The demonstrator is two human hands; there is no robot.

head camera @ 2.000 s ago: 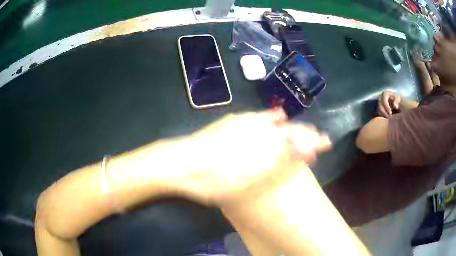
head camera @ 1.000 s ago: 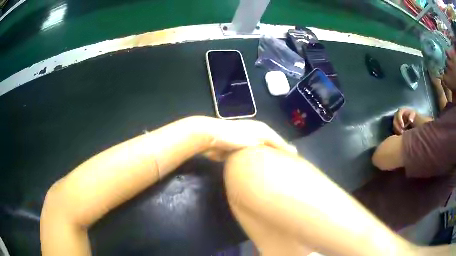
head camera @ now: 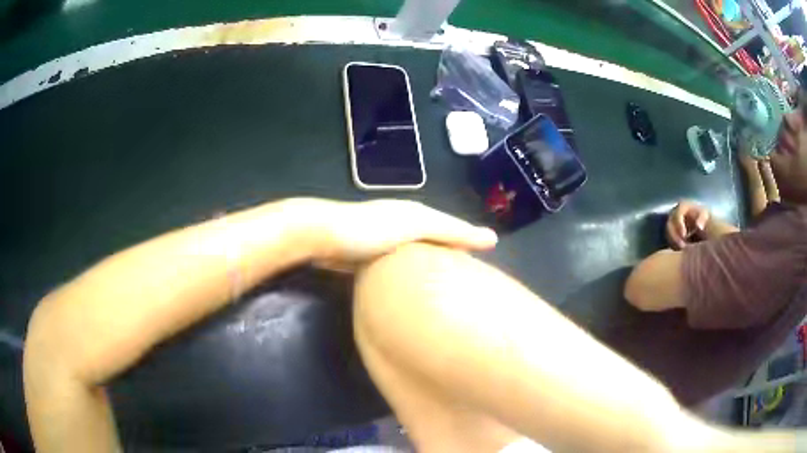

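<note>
My left hand (head camera: 403, 227) reaches in from the left and lies around the far side of my bent right arm (head camera: 469, 318), touching its skin. One fingertip points right; the palm and other fingers are mostly hidden. My right arm comes from the lower right and bends near the middle; my right hand is not visible. A smartphone (head camera: 385, 126) with a dark screen and pale rim lies on the bench beyond my left hand. A white earbud case (head camera: 467, 133) lies to its right.
A dark blue parts tin (head camera: 509, 181) with a red mark holds many small shiny pieces. A clear plastic bag (head camera: 476, 88) and a dark pouch (head camera: 547, 99) lie behind it. A pale worn rail (head camera: 203, 35) borders the green conveyor (head camera: 221, 11). A person (head camera: 734, 274) sits at right.
Two seconds ago my left hand was blurred and farther right, near other fingers. It is now around my bent right arm. The whole view has shifted a little since.
</note>
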